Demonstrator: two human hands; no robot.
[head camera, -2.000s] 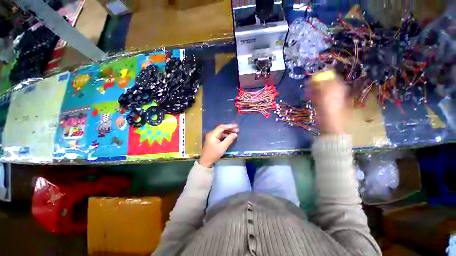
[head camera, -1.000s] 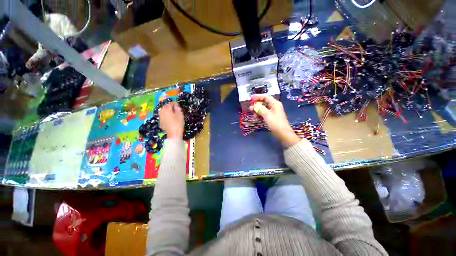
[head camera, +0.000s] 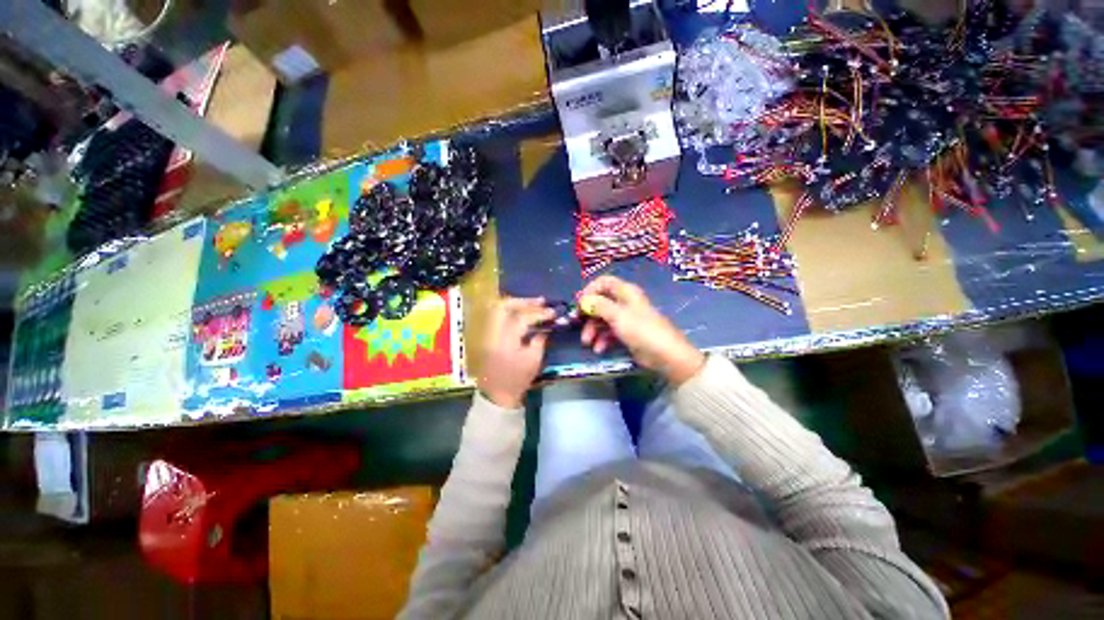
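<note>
My left hand (head camera: 513, 348) holds a small black part (head camera: 558, 317) over the front of the bench. My right hand (head camera: 632, 327) meets it from the right, with a yellow spot at its fingertips and a bit of red there, perhaps a lead wire; the fingers hide most of it. A heap of round black parts (head camera: 406, 230) lies on the patterned mat at left. A bundle of red lead wires (head camera: 624, 234) lies just below the bench machine. A bundle of multi-coloured lead wires (head camera: 734, 263) lies right of it.
The pale bench machine (head camera: 619, 121) stands behind the wires. A crumpled clear bag (head camera: 731, 91) lies beside it. Wired assemblies (head camera: 920, 103) are heaped at far right. A red item (head camera: 182, 521), a carton (head camera: 351, 551) and an open box with clear bags (head camera: 978, 406) sit below the bench.
My left hand has left the black heap and come to the front edge with a black part. My right hand has moved from the red wires down to meet it. The view has shifted slightly.
</note>
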